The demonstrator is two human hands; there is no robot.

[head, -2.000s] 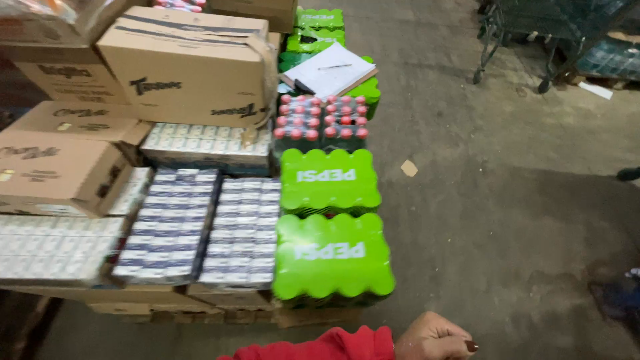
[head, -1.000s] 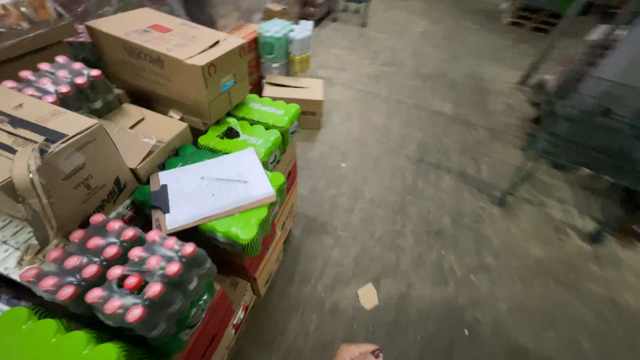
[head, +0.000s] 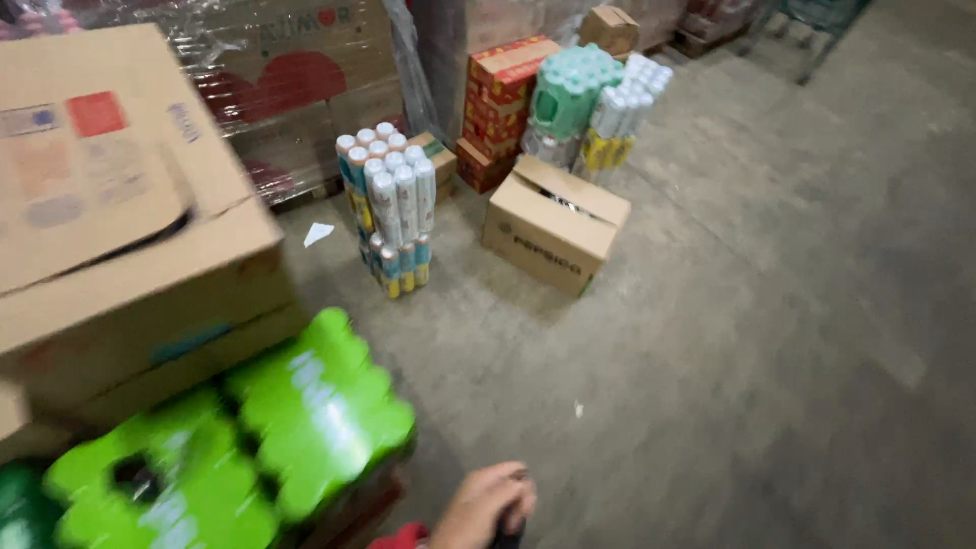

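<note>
My left hand [head: 488,503], its red sleeve [head: 404,536] coming from the lower left, is at the bottom centre with the fingers curled. Something dark shows under the fingers; I cannot tell whether it is held. Just left of the hand are green shrink-wrapped Pepsi packs [head: 328,415], the nearer one [head: 164,488] with a torn hole in its film. Behind them stands a large cardboard box [head: 145,305]. My right hand is out of view.
Canister packs [head: 389,206] stand on the floor ahead, beside a Pepsico carton [head: 553,229]. Behind are red cartons [head: 499,99], a green bottle pack [head: 572,91] and film-wrapped boxes [head: 297,91]. Paper scraps [head: 319,233] lie on the concrete floor [head: 724,366]. A cart [head: 820,23] stands far off.
The view has moved forward along the stacked goods. The clipboard and red-capped bottles beside me have left the view; the Pepsico carton and canister packs are nearer. More of my left hand shows than a second ago.
</note>
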